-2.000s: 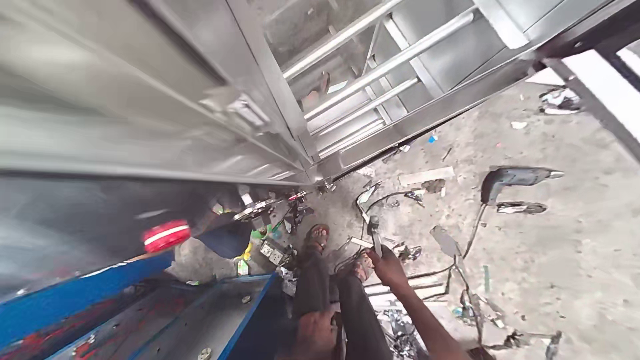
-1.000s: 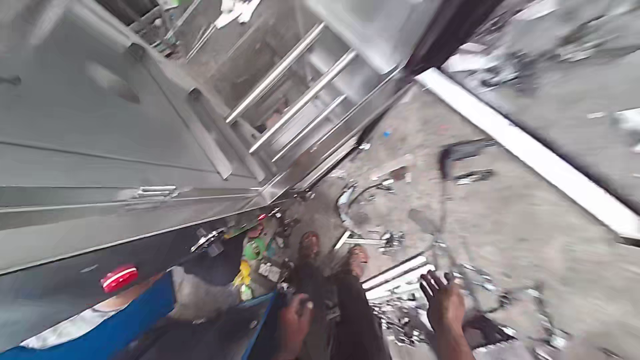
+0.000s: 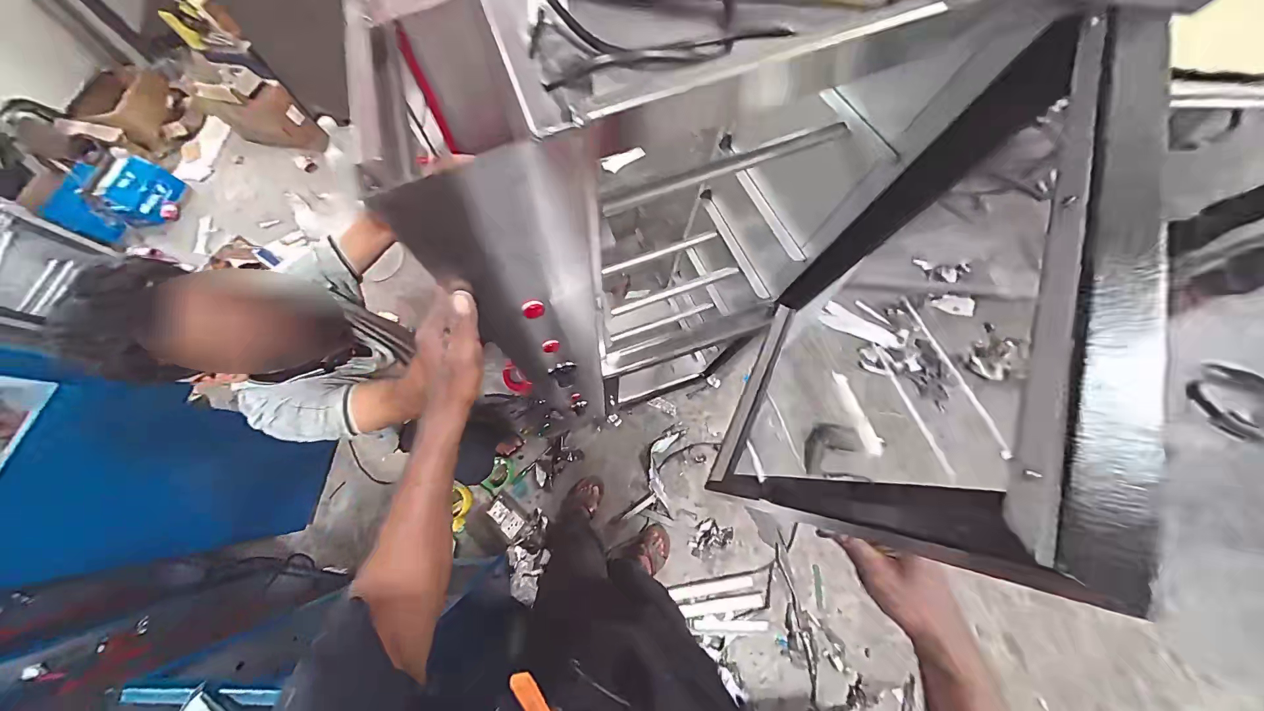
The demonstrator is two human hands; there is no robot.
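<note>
My left hand (image 3: 449, 346) is raised against the near edge of a grey sheet-metal panel (image 3: 494, 227) with red round fittings; how its fingers close there is unclear. At the right, my right hand (image 3: 894, 578) has its fingers at the lower edge of a dark metal-framed door with a see-through pane (image 3: 869, 504), and seems to grip it. The panel belongs to a tall metal cabinet with rack rails (image 3: 681, 272) inside. A co-worker's hand (image 3: 365, 237) is at the panel's far side.
A co-worker in a grey shirt (image 3: 296, 400) is close at my left, beside a blue surface (image 3: 148, 474). Metal strips (image 3: 721, 597), cables and scraps litter the floor about my feet. Cardboard boxes (image 3: 257, 109) lie at the upper left. An orange handle (image 3: 528, 691) shows at my waist.
Two seconds ago my right hand held a tool; one second ago it was open over the floor. It is now at the door frame, and my left hand has risen to the panel. The view has swung.
</note>
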